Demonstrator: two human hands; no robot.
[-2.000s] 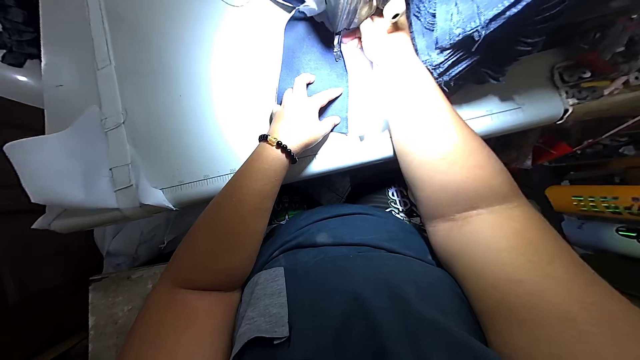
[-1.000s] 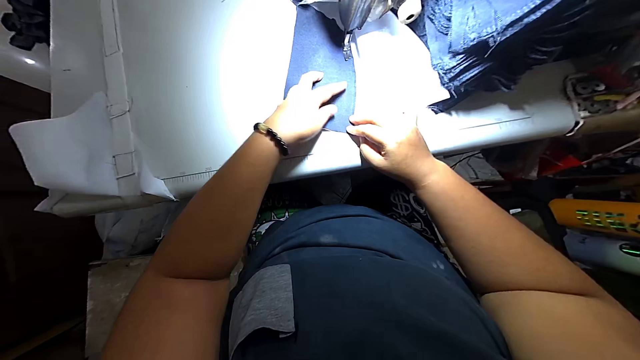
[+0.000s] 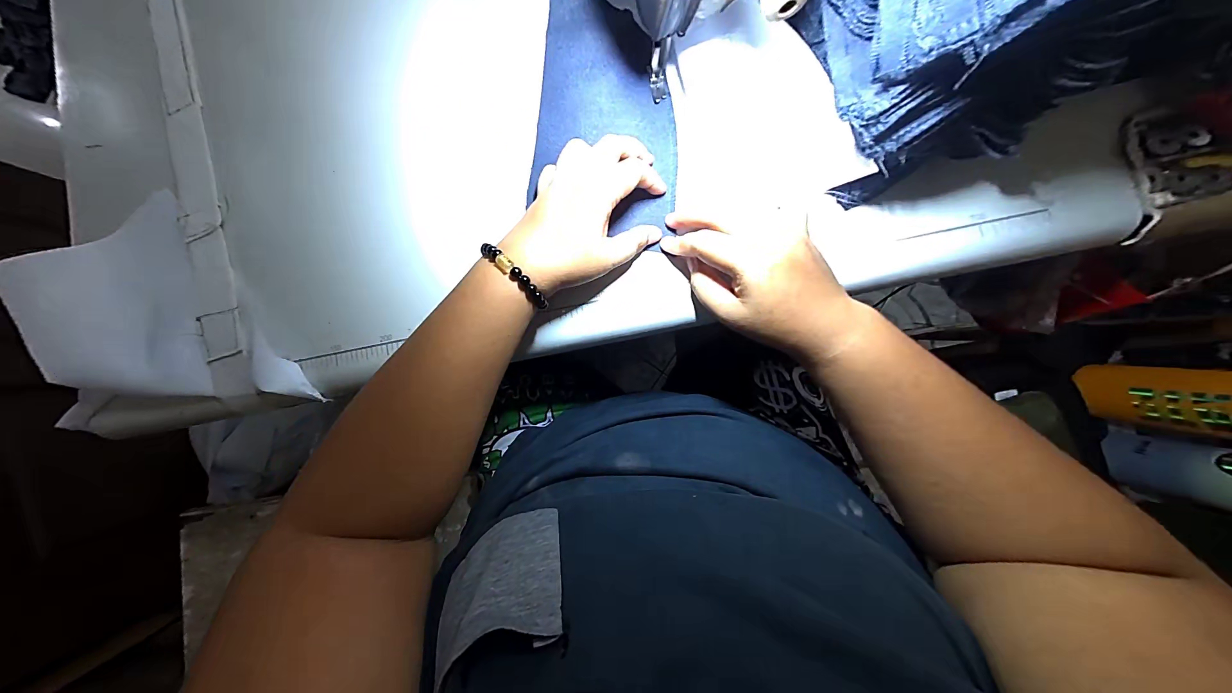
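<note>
A dark blue fabric piece lies on the white sewing table, its right edge running up beside the presser foot of a sewing machine. My left hand rests on this fabric, fingers spread and thumb toward its lower corner; it wears a black bead bracelet. At that same corner, the fingertips of my right hand pinch the fabric's right edge. White material lies right of the fabric, very bright under the lamp.
Frayed blue denim pieces are heaped at the back right of the table. A white sheet hangs over the left front corner, near taped strips. Ruler markings run along the front edge. An orange object is at the far right, below table level.
My right hand has come down from beside the machine head to the fabric's lower right corner. My left hand stays on the fabric.
</note>
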